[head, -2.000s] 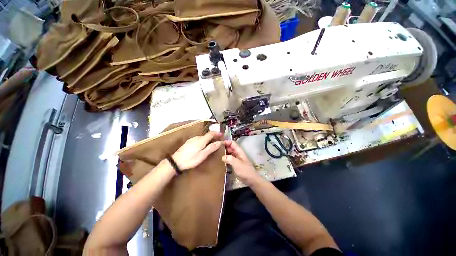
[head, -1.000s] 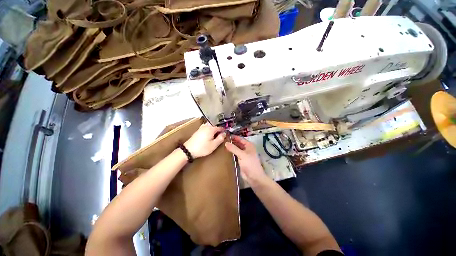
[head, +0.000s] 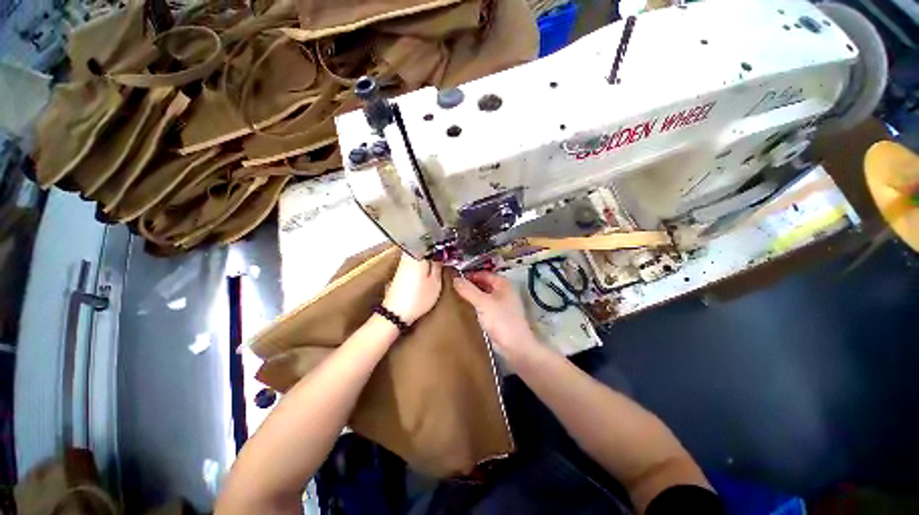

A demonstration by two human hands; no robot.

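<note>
A brown bag panel (head: 428,387) hangs from the needle area of the white sewing machine (head: 625,131) down over the table's front edge, with a pale edge along its right side. My left hand (head: 415,289) lies on the panel's upper part close to the presser foot; its fingertips are partly hidden by the machine head. My right hand (head: 494,307) pinches the panel's right edge just in front of the needle area. A tan binding tape (head: 605,241) runs across the machine bed to the needle area.
Dark-handled snips (head: 557,283) lie on the bed right of my right hand. A heap of brown bags with straps (head: 217,131) is behind and left of the machine. A yellow-orange reel (head: 895,191) is at the far right. A shiny metal surface (head: 181,352) is at left.
The view has shifted, and the machine appears further left. My left hand has moved closer in under the machine head. The panel's lower end has swung to the right.
</note>
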